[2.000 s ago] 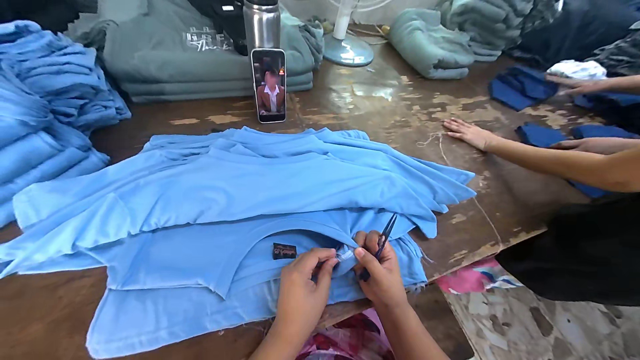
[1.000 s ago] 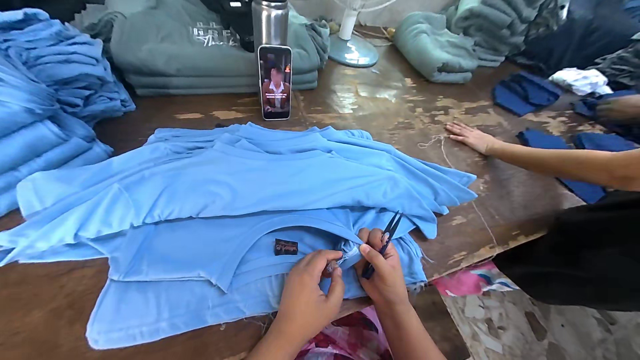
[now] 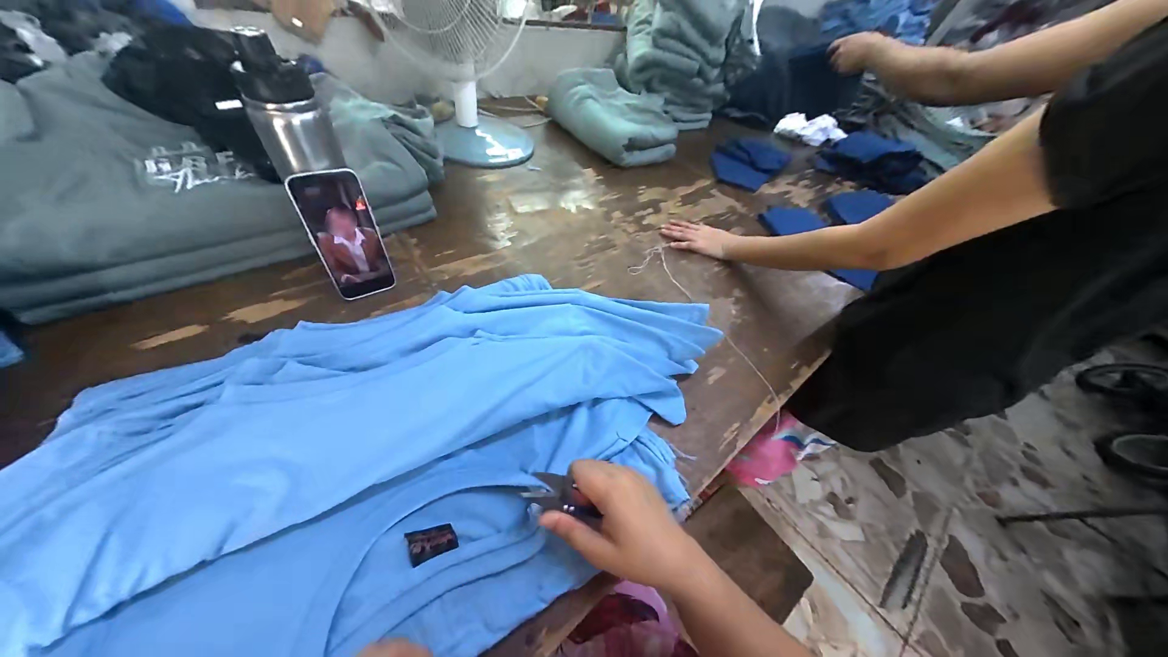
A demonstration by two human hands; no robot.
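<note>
Light blue T-shirts (image 3: 301,438) lie in an overlapping pile on the wooden table. The front shirt's neckline faces me, with a dark woven label (image 3: 431,544) inside the collar. My right hand (image 3: 630,525) grips small thread snips (image 3: 552,497), whose blades lie over the shirt near the right end of the neckline. Of my left hand (image 3: 394,648) only a small part shows at the bottom edge, by the shirt's lower part; its fingers are hidden, so what it holds cannot be told.
Beyond the shirts a phone (image 3: 342,234) leans against a steel bottle (image 3: 292,132), beside folded grey-green garments (image 3: 91,201). A fan (image 3: 484,141) stands further back. At right, a co-worker's hand (image 3: 698,239) rests on the table near loose thread (image 3: 671,274) and navy cloth pieces (image 3: 750,162).
My hands have parted: the left has dropped to the bottom edge, off the neckline it was at. The co-worker's other arm now reaches over dark cloth at the back. The view has turned right.
</note>
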